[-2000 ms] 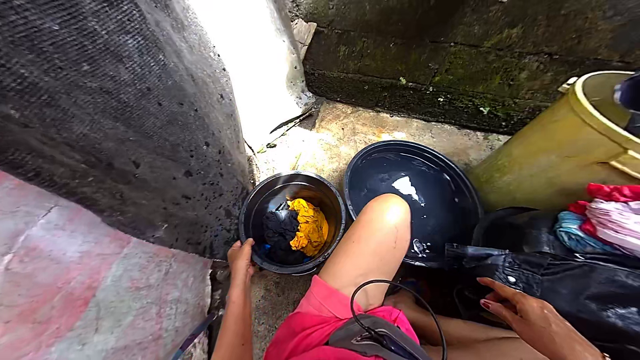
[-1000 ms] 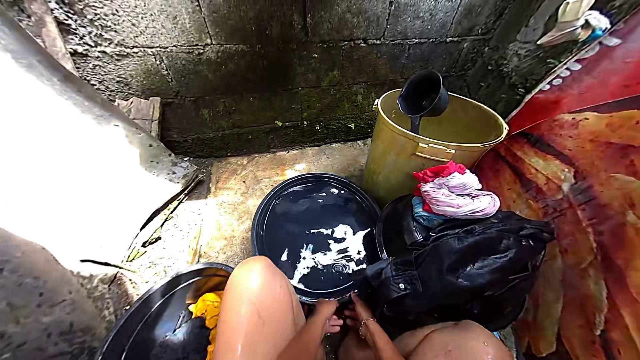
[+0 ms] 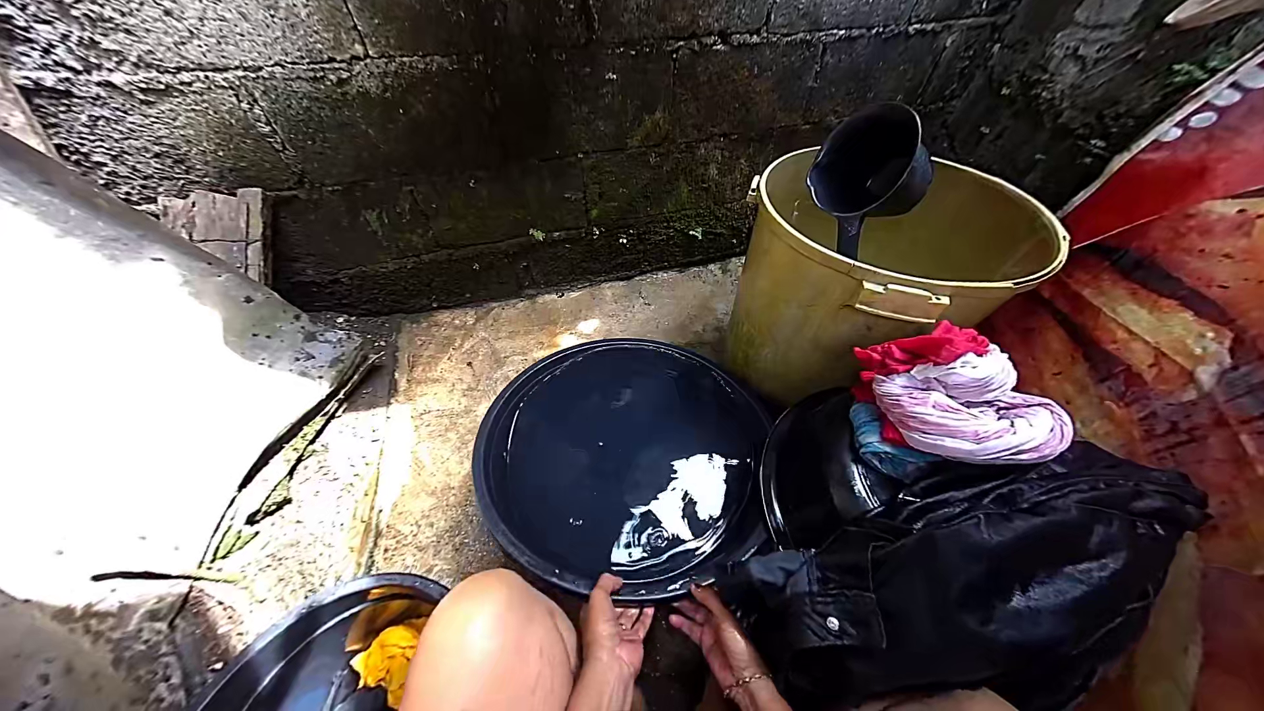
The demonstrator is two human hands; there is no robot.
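Note:
A round black plastic basin [image 3: 592, 464] of water, bright with reflections, sits on the concrete floor in front of me. At its near rim is my left hand [image 3: 614, 632], palm up with the fingertips at the edge. My right hand [image 3: 716, 632], with a bracelet at the wrist, touches the same rim a little further right. Whether the fingers grip under the rim cannot be told. Beside my right hand lies a wet black garment [image 3: 968, 573] with a metal button. At the lower left, partly behind my knee, a second black basin [image 3: 286, 627] holds yellow cloth [image 3: 388, 660].
A tall yellow-green plastic bucket [image 3: 790, 326] stands at the back right with a black dipper [image 3: 874, 163] at its rim. Red, pink-white and blue wrung cloths [image 3: 973, 405] rest at the right by another black basin [image 3: 790, 464]. A mossy block wall [image 3: 444, 178] closes the back.
My left hand has left the rim of the basin with the yellow cloth, and both hands are now at the water basin's near rim. The view has swung to the right.

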